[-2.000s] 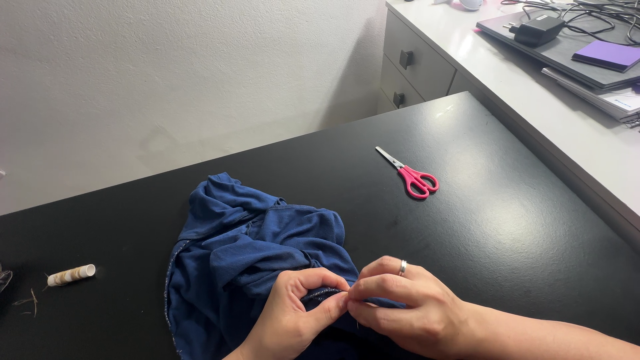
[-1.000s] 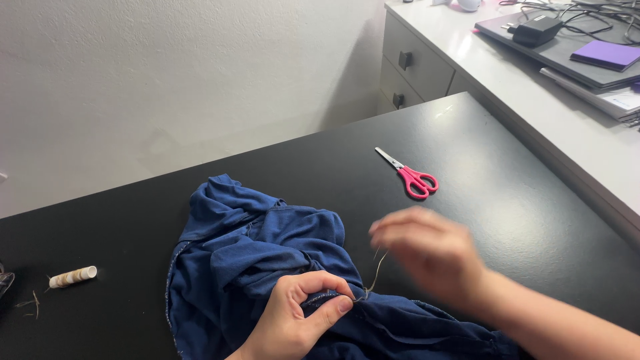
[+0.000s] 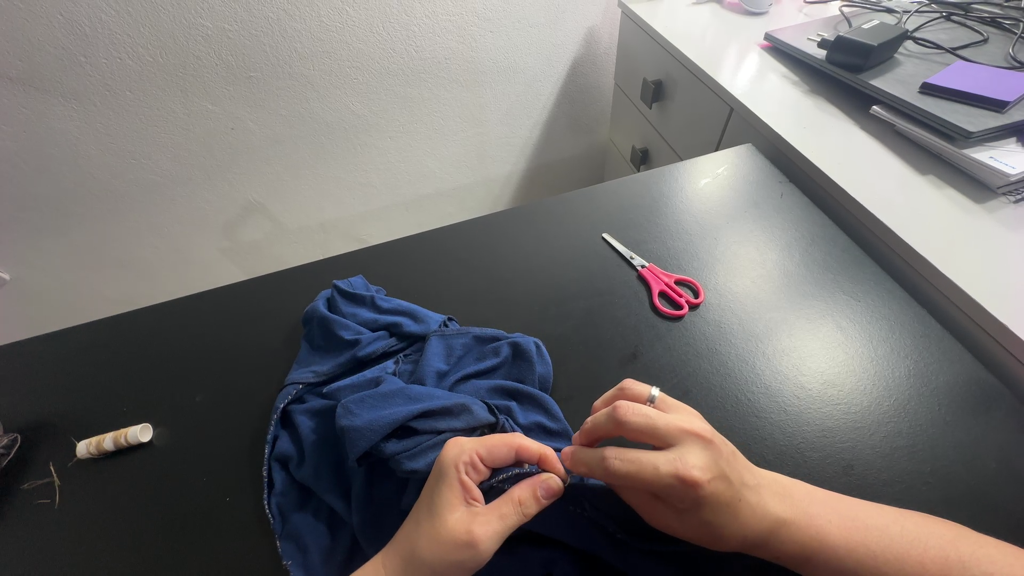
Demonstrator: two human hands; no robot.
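Observation:
A crumpled blue fabric garment (image 3: 448,400) with pale stitching along its edge lies on the black table. My left hand (image 3: 488,496) pinches a stitched edge of it between thumb and index finger. Close against those fingertips is my right hand (image 3: 664,472), with a ring on one finger and its thumb and index finger together; whether they hold a needle or thread is too small to tell. Scissors with pink handles (image 3: 668,292) lie beyond the right hand, blades closed. On the left rests a white spool with tan thread (image 3: 116,441), beside loose thread ends (image 3: 54,484).
The black table's surface (image 3: 800,336) reaches to a textured wall. At the right stands a white desk with drawers (image 3: 672,88), bearing a black power adapter (image 3: 868,44), cables, a purple pad (image 3: 976,84) and papers. A dark object (image 3: 6,446) shows at the left edge.
Two seconds ago both hands met at the fabric edge; one second ago my right hand was raised away, with a thread showing near it. It is back at the left fingertips, which have kept their pinch.

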